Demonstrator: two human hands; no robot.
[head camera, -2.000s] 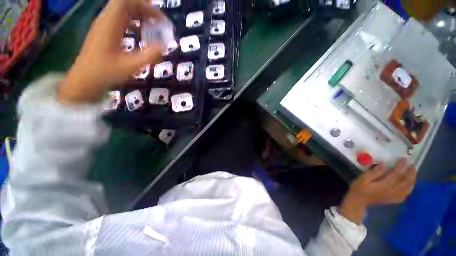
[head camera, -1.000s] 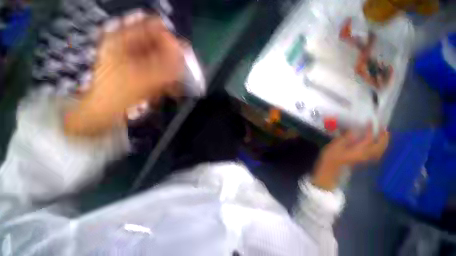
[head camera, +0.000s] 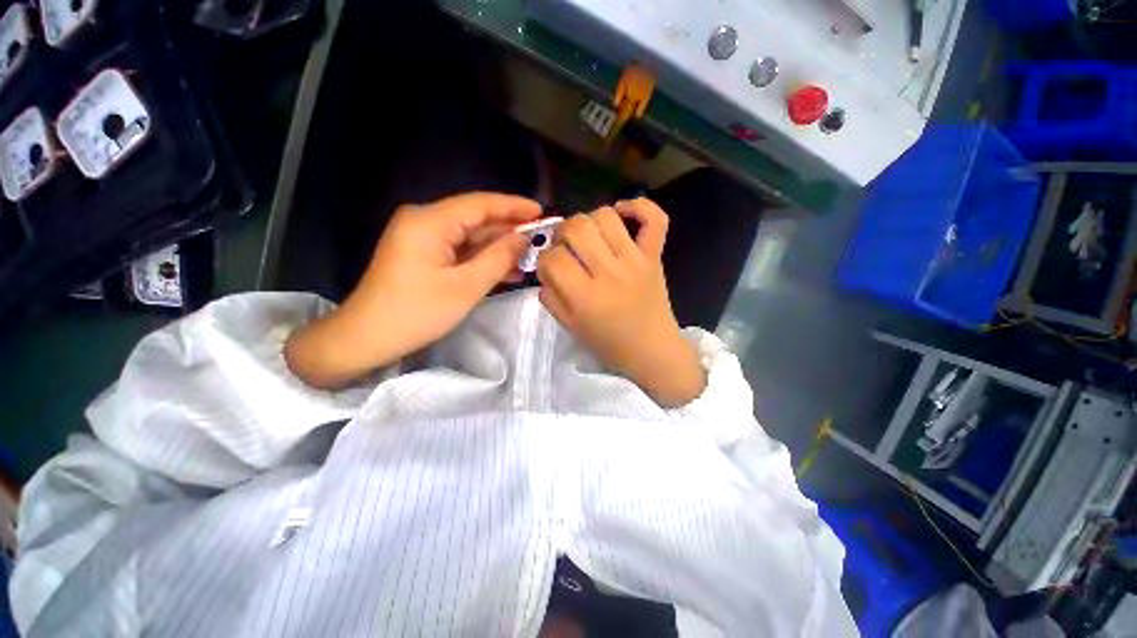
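Note:
A white housing (head camera: 537, 243) with a dark central hole is held between my two hands, close in front of my chest. My left hand (head camera: 430, 268) grips its left side with thumb and fingers. My right hand (head camera: 611, 287) has its bent fingers on its right side and hides part of it. Other white housings (head camera: 102, 122) sit in a black blister tray (head camera: 187, 162) at the upper left. The white press base (head camera: 661, 31) is at the top, with two round silver buttons (head camera: 723, 42) and a red emergency stop button (head camera: 807, 105).
An orange item (head camera: 632, 94) hangs under the press base's front edge. Blue crates (head camera: 954, 224) stand on the floor at the right, beside metal frames (head camera: 960, 430). The green bench edge (head camera: 297, 150) runs down the left.
My left hand has come from over the trays to my chest. My right hand has left the press base's front edge and joined it at a housing. The view has shifted lower.

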